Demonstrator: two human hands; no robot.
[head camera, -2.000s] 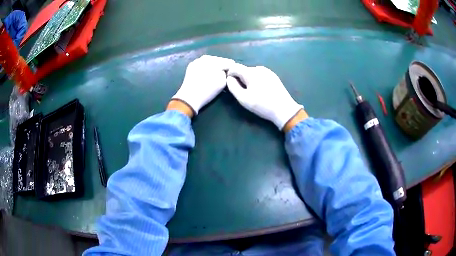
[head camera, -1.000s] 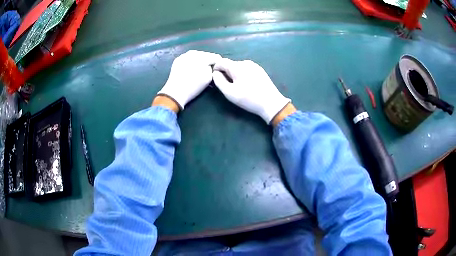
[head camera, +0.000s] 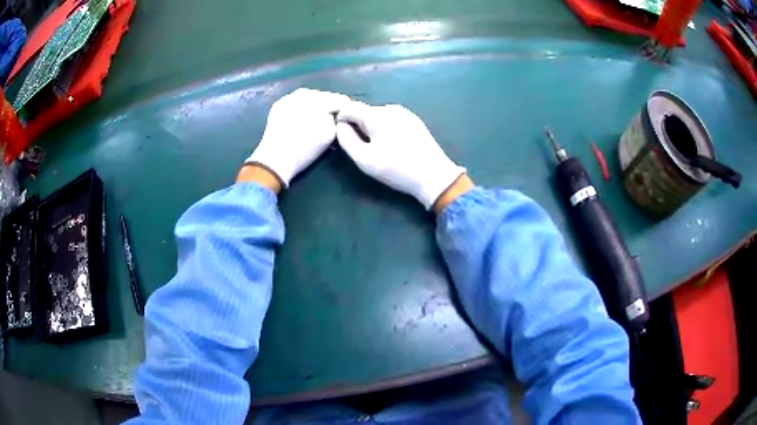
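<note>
My left hand and my right hand, both in white knit gloves, meet fingertip to fingertip above the green bench mat. Their fingers are bent together, and whether anything small is pinched between them cannot be seen. The black electric screwdriver lies to the right with its metal bit pointing away from me. The open black parts tray with small silvery pieces stands at the left. A thin dark stick lies beside the tray.
An open round tin with a dark handle sticking out stands at the right, beside a small red piece. Green boards on a red carrier are at the far left. More red carriers are at the back right. A red-and-black box is at lower right.
The whole view has shifted, so the bench items and both hands appear further left. The hands stay joined at the fingertips in nearly the same pose.
</note>
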